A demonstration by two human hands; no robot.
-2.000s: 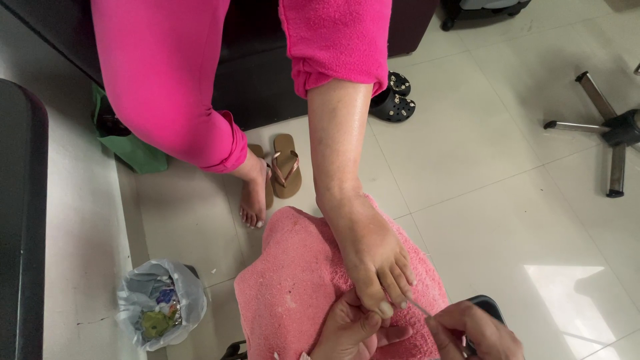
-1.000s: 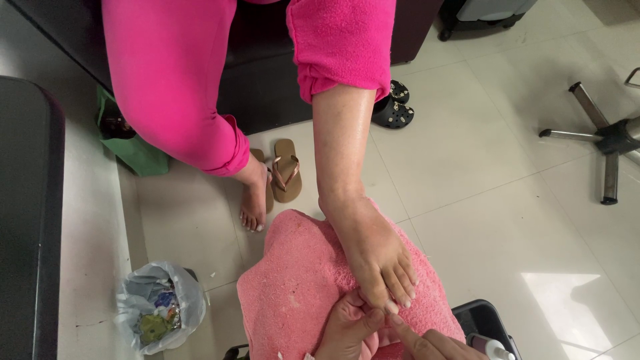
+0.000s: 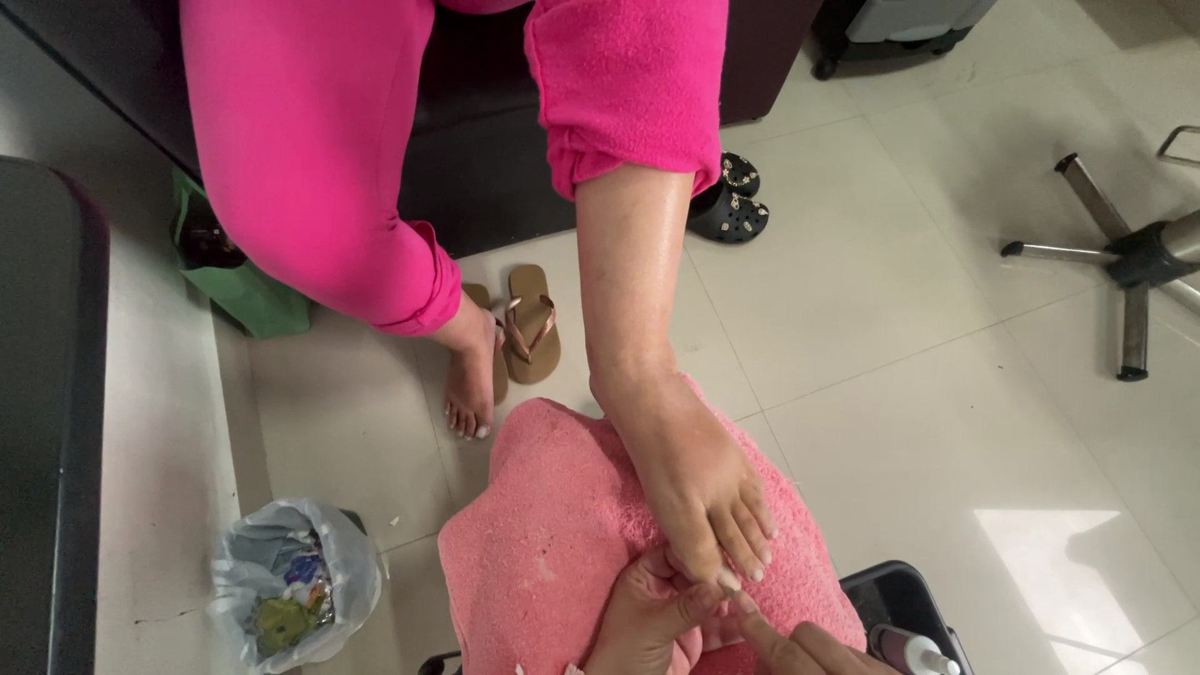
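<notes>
A person's bare foot (image 3: 680, 459) rests on a pink terry towel (image 3: 544, 534), below a rolled-up bright pink trouser leg (image 3: 637, 84). My left hand (image 3: 656, 600) holds the big toe from below, thumb and fingers around its tip. Close by on the right, my right hand (image 3: 797, 647) points its index finger at the big toenail. Something small and thin may be at its fingertip, but it is too small to tell; the other fingers are curled and partly cut off by the frame's bottom edge.
A lined waste bin (image 3: 361, 581) stands at lower left. A black tray (image 3: 900, 581) with a bottle (image 3: 914, 652) is at lower right. Brown flip-flops (image 3: 532, 347), black clogs (image 3: 731, 216), a green bag (image 3: 248, 295) and a metal chair base (image 3: 1139, 253) are on the floor.
Two seconds ago my right hand held a thin tool at the toes beside the big toe; it is now at the big toenail. The bottle on the right has come into view.
</notes>
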